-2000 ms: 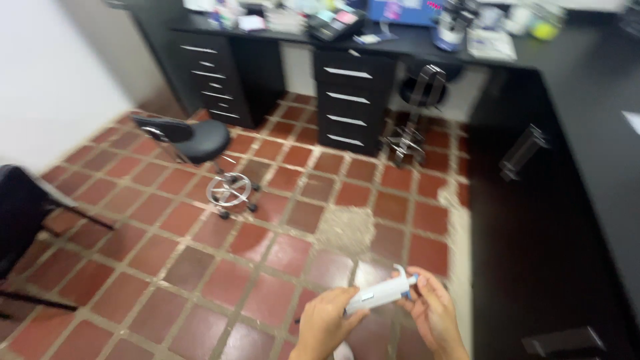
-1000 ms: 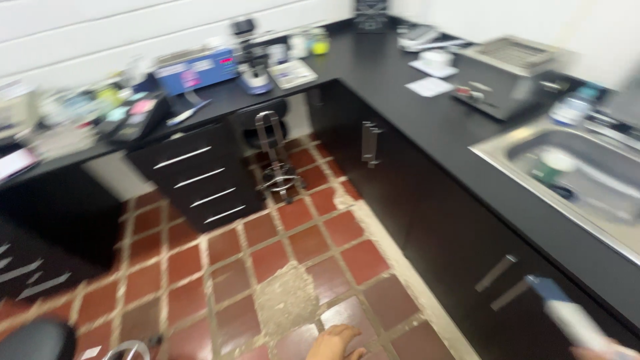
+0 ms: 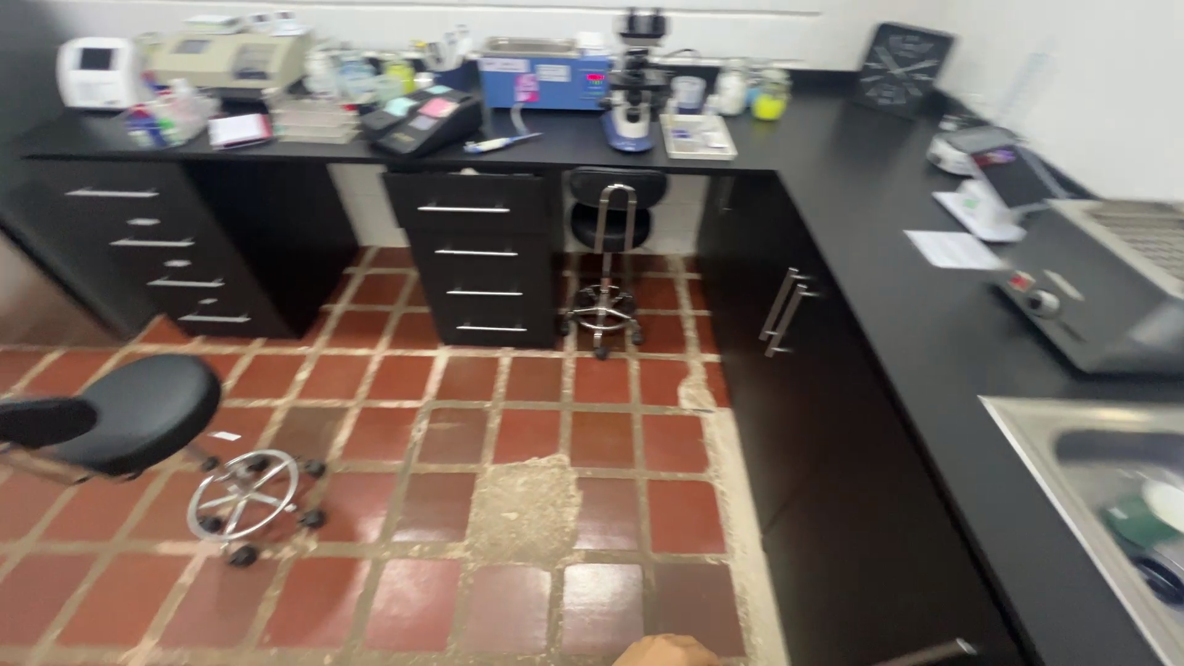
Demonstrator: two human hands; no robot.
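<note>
Only the top of one bare hand, apparently my left hand (image 3: pixel 668 650), shows at the bottom edge, over the tiled floor. Its fingers are cut off, so what it holds, if anything, is hidden. My right hand is outside the view, and so is the white device with a blue end seen earlier. On the far bench a blue and white pipette (image 3: pixel 502 143) lies near the front edge, between a black device with coloured notes (image 3: pixel 424 120) and a microscope (image 3: pixel 634 97). Behind it stands a blue water bath (image 3: pixel 541 79).
A black stool (image 3: pixel 139 416) stands at left, and another (image 3: pixel 606 231) is under the far bench. The black counter (image 3: pixel 832 222) runs along the right, with a grey metal heating appliance (image 3: pixel 1101 287) and a steel sink (image 3: pixel 1064 481). Drawer handles (image 3: pixel 476 252) stick out below the bench.
Two seconds ago both hands held the white device low in front; one second ago it was at the right edge. Now one hand shows only partly. The view has swung strongly.
</note>
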